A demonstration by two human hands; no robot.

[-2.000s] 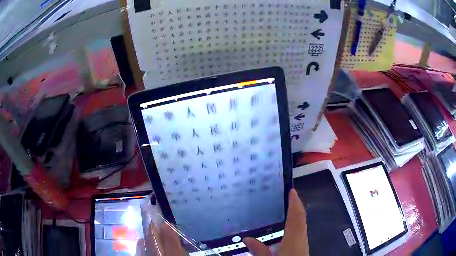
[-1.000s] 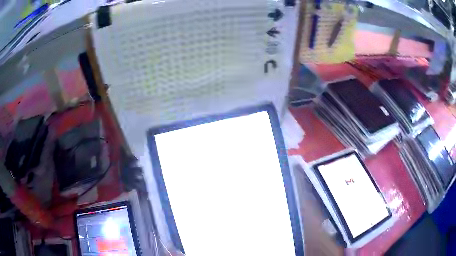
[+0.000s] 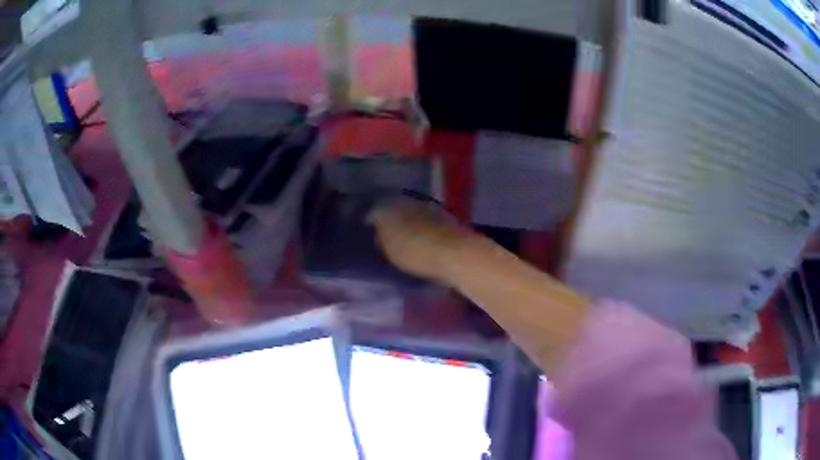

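Observation:
My right hand [image 3: 414, 241], in a pink sleeve, reaches across to the back left, over a dark tablet [image 3: 346, 225] lying at the back of the bench. The hand is blurred, so I cannot tell if its fingers hold anything. Two tablets with glowing white screens, the left one [image 3: 261, 404] and the right one [image 3: 418, 404], lie side by side nearest me, cut off by the bottom edge. My left hand is not in view.
The camera test chart [image 3: 701, 171] stands at the right. A grey post [image 3: 144, 135] with red wrapping rises at the left. Dark tablets [image 3: 85, 350] lie at the left and a dark panel [image 3: 494, 76] stands at the back. A lit tablet [image 3: 779, 422] shows at the far right.
The view has swung left. The white-screened tablet that was before the chart now lies at the bottom beside another lit one. My right arm now stretches to the back left; earlier both hands held the tablet.

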